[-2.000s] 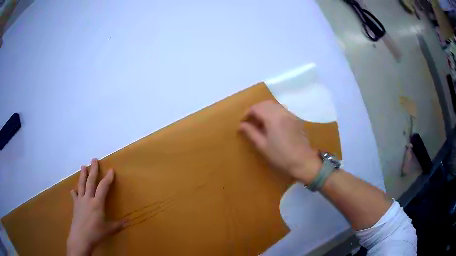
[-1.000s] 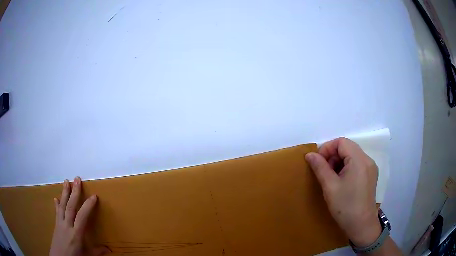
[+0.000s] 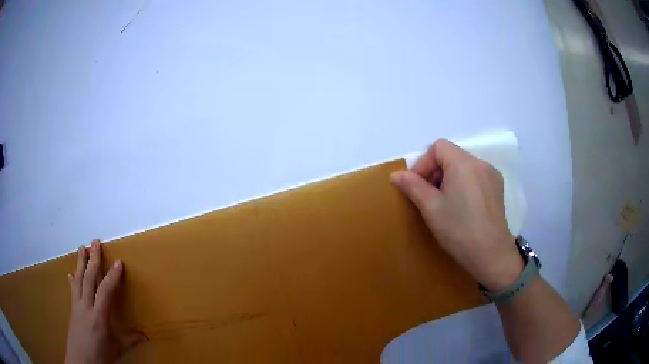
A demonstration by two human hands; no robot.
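The tan-brown card pattern piece [image 3: 242, 263] lies over white garment fabric [image 3: 502, 160], which shows past its right end and as a thin strip along its upper edge. My left hand [image 3: 96, 306] rests on the card at the lower left, fingers spread, fingertips at the upper edge. My right hand [image 3: 459, 206] is at the card's upper right corner, thumb on the card and index finger bent over the fabric beside it. Thumb and index are close together at the corner; whether they pinch the card or the fabric cannot be told.
White sheeting [image 3: 270, 92] covers the table. Black-handled shears [image 3: 618, 75] lie on the grey tabletop at the upper right. A small tan label [image 3: 629, 215] and a black bar [image 3: 618, 284] are at the right. A dark object is cut off at the left edge.
The right hand has moved from over the card to its upper right corner and stays there since one second ago. The left hand stays on the card. The view has shifted and turned.
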